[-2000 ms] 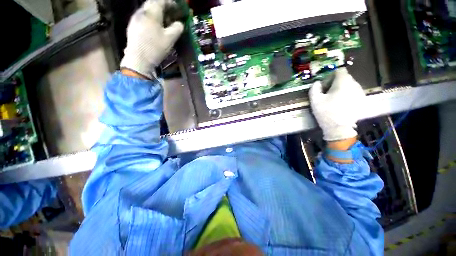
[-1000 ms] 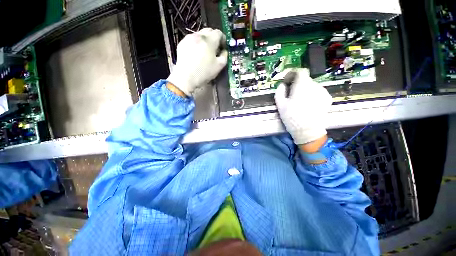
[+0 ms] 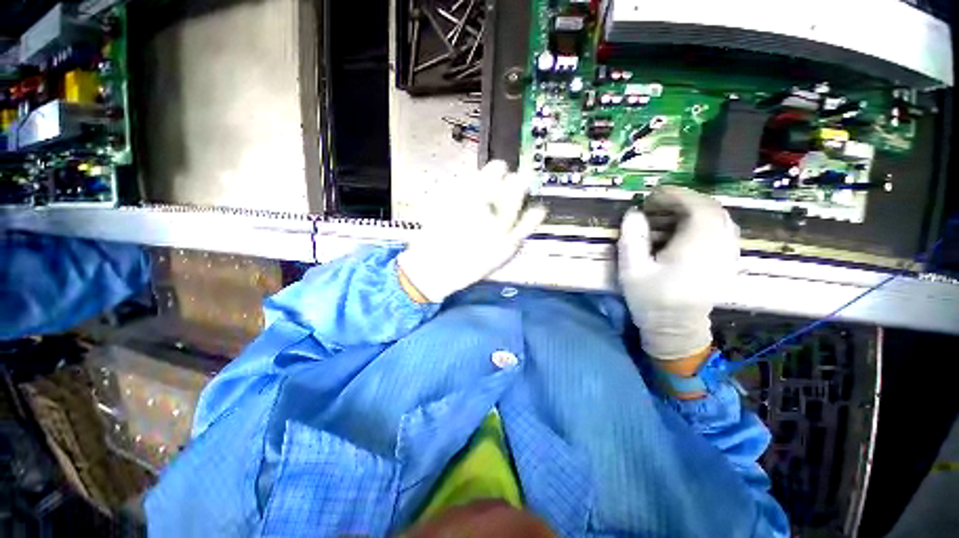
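Note:
A green circuit board (image 3: 673,137) crowded with parts sits in a black carrier (image 3: 508,116) beyond the rail. A long silver-white heat sink (image 3: 778,37) lies across its far part. My left hand (image 3: 470,231), in a white knit glove, is over the rail at the carrier's near left corner, slightly blurred, fingers apart, with nothing seen in it. My right hand (image 3: 681,257), also gloved, is at the board's near edge over the rail, fingers curled towards the thumb. Whether it holds a small thing is hidden.
A silver conveyor rail (image 3: 573,263) runs across in front of me. A black tray of long metal pins (image 3: 447,42) stands left of the carrier. Another board (image 3: 63,116) is far left, beside a pale plate (image 3: 221,105). A blue cord (image 3: 831,315) trails right. Another person's blue sleeve (image 3: 68,284) shows left.
The view has shifted left, so the board appears further right. My left hand has come back from the board's left edge to the rail and opened. My right hand has drawn back slightly towards me.

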